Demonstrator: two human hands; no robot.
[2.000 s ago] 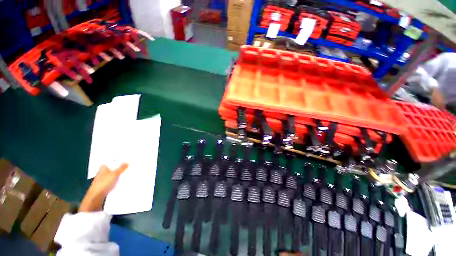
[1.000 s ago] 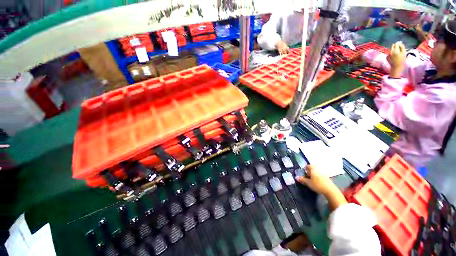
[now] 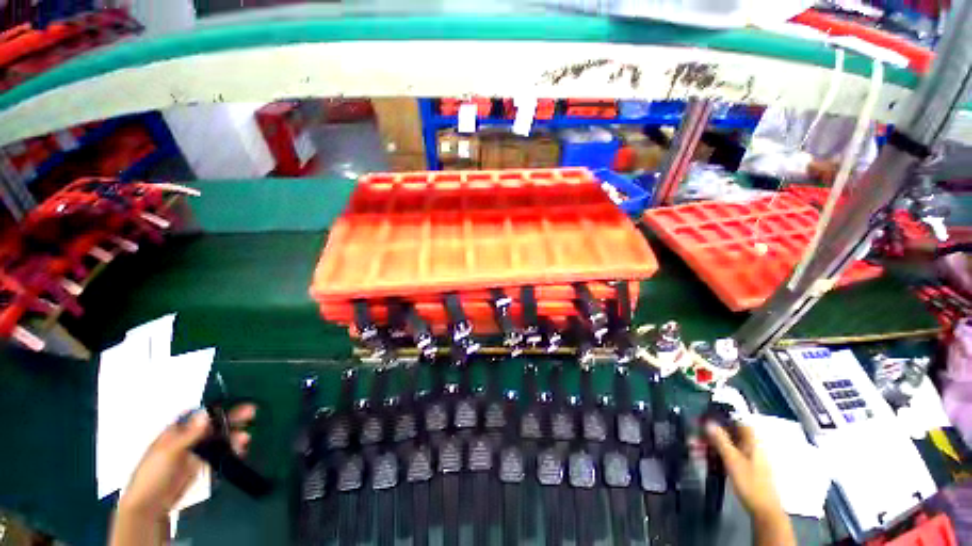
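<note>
Black strapped pieces (image 3: 480,459) with small ribbed heads lie in two overlapping rows on the green bench. My left hand (image 3: 176,453) is at the left, over white paper slips (image 3: 128,400), its fingers closed on one black strapped piece that hangs down to the right. My right hand (image 3: 746,464) is at the right end of the rows, its fingers around a dark strapped piece (image 3: 719,412); the fingers partly hide it. A stack of red-orange compartment trays (image 3: 490,251) stands behind the rows, with black straps hanging over its front edge.
Maroon-strapped pieces (image 3: 80,240) lie on a tray at far left. At right are small bottles (image 3: 725,352), a white sheet (image 3: 789,459), a keypad device (image 3: 837,389) and a slanted metal post (image 3: 863,213). Another tray (image 3: 735,251) lies behind. A green-topped shelf (image 3: 426,80) crosses above.
The view has swung back from the right. My left hand, not seen one second ago, now holds a black piece. My right hand stays at the rows' right end, now around a piece.
</note>
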